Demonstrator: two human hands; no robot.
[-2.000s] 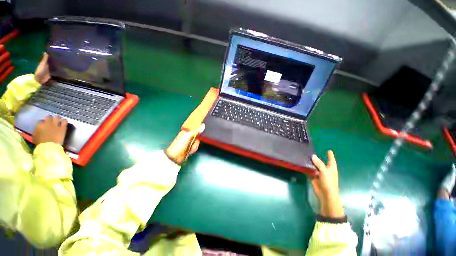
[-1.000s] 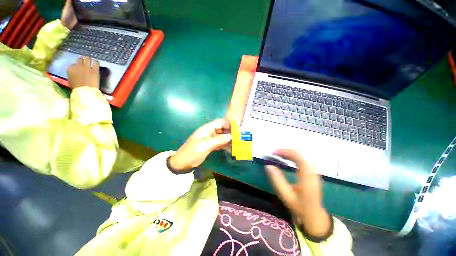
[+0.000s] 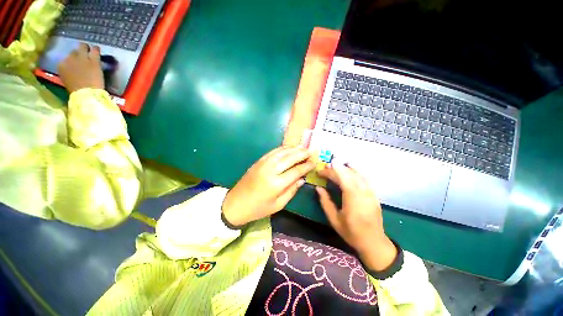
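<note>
An open laptop (image 3: 413,176) with a dark screen, dark keys and a grey palm rest lies on a red-orange tray (image 3: 313,80). A small blue label (image 3: 325,155) shows at the palm rest's front left corner. My left hand (image 3: 268,185) holds the yellow positioning piece (image 3: 316,176) at that corner; the fingers partly cover it. My right hand (image 3: 355,213) is at the same corner, with its fingertips beside the blue label and the yellow piece. Whether the right fingers grip anything is hidden.
At the left, a neighbour in a yellow smock rests a hand (image 3: 83,68) by a dark mouse on another laptop (image 3: 114,37). A label strip (image 3: 537,247) hangs at the lower right beside shiny clear film. The green bench (image 3: 228,80) lies under the trays.
My right hand has moved left and up to the laptop's front left corner, near my left hand. The yellow piece is now more covered by fingers. The view has shifted, with the laptop higher.
</note>
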